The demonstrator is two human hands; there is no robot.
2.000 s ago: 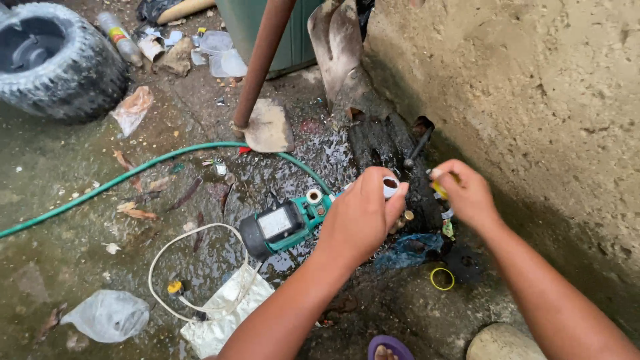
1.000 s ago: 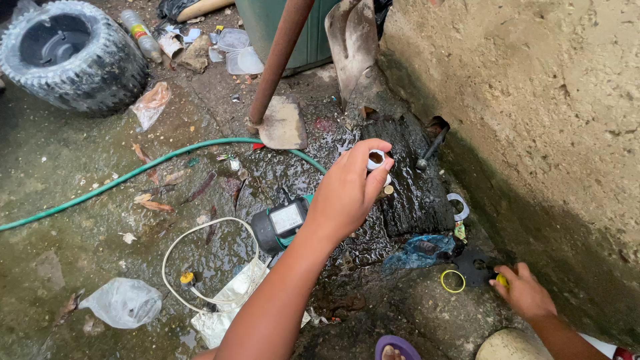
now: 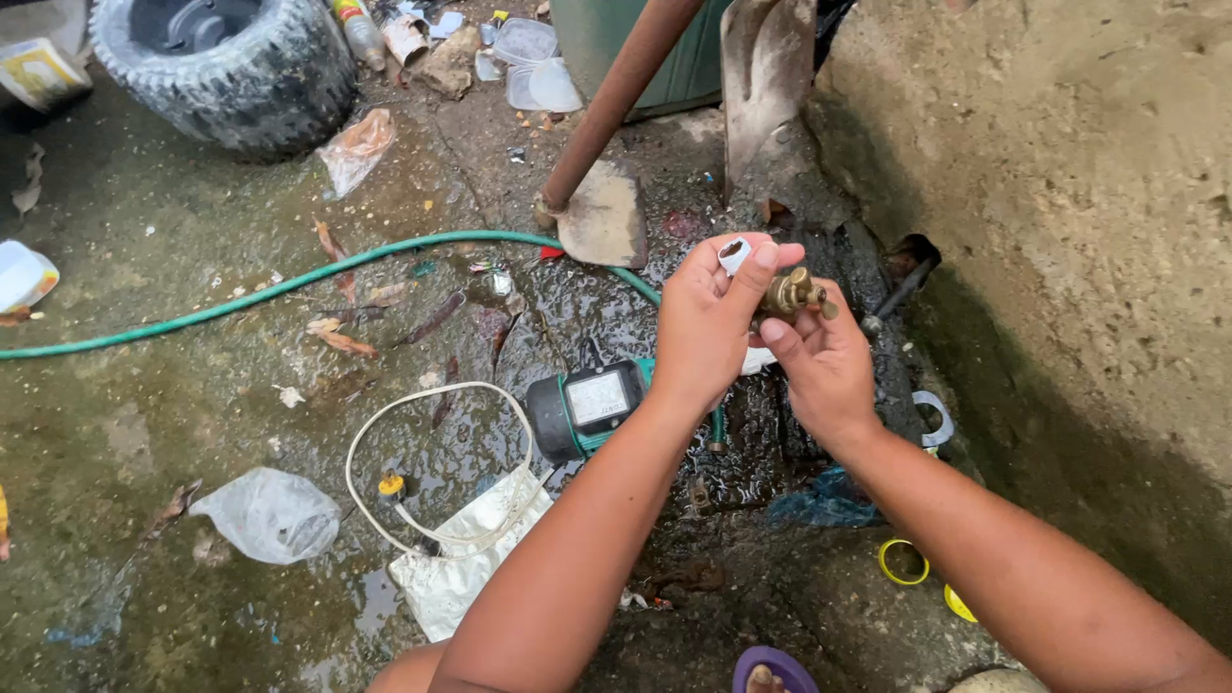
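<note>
My left hand (image 3: 712, 313) pinches a white plastic pipe end (image 3: 733, 254) with a dark opening between its thumb and fingers. Just right of it, my right hand (image 3: 828, 371) grips a brass tap (image 3: 791, 295), its small handle pointing right. The two hands are close together; whether the tap and the white piece join is hidden by the fingers. Beneath my left forearm lies a green and black electric water pump (image 3: 587, 404), partly covered. A green hose (image 3: 385, 252) runs from the left toward the hands. A yellow ring (image 3: 903, 562) and a yellow tape spool part (image 3: 960, 603) lie at lower right.
A hoe blade (image 3: 606, 217) stands behind the hands, near a green bin (image 3: 640, 58). A tire (image 3: 236, 82) lies at upper left. A white cable (image 3: 358, 452) loops over a silvery sheet (image 3: 462, 568). The rough wall (image 3: 1078, 183) rises on the right; a plastic bag (image 3: 274, 515) lies left.
My right hand has moved up from the ground at lower right, where it held a yellow item, and has taken hold of the brass tap. My left hand still holds the white piece.
</note>
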